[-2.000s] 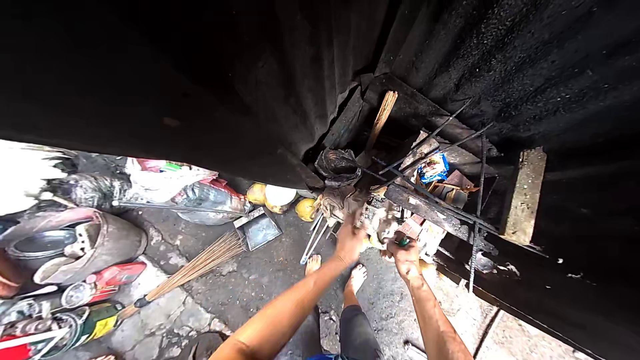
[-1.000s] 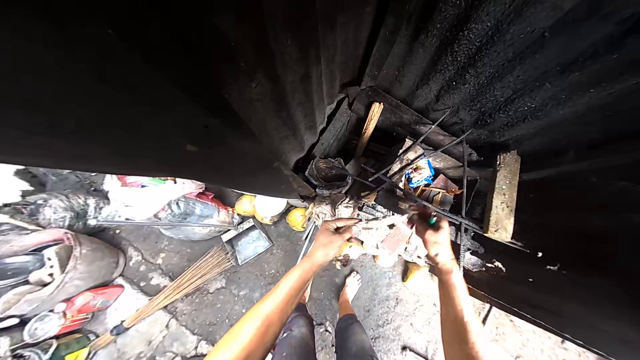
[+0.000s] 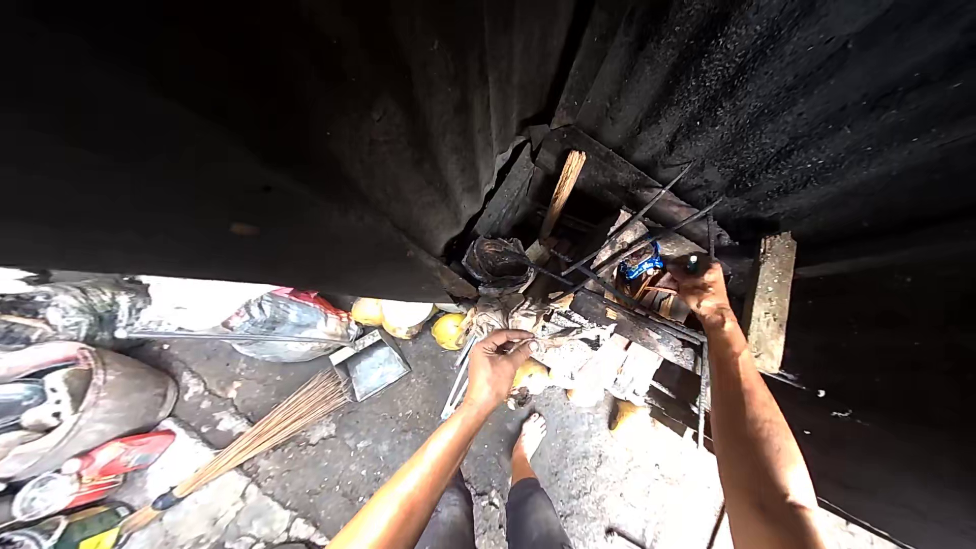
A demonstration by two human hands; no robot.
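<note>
My left hand, fingers pinched together, is at the near edge of a sooty hearth, over scraps; a thin pale strip seems to be at its fingertips. My right hand is curled around a small dark item with a green part, possibly a lighter, beside a blue plastic wrapper. Under the crossed iron rods, the wrapper lies among wood pieces. A blackened round container sits left of the rods, and a split wood stick leans behind them.
A wood block stands at the right by the dark wall. On the ground at left are a metal dustpan, a stick broom, yellow coconuts, plastic bags and a large worn tub. Dark metal sheeting hangs overhead.
My right hand has moved up and forward, from the hearth's near edge to beside the blue wrapper. My left hand stays near the scraps at the near edge.
</note>
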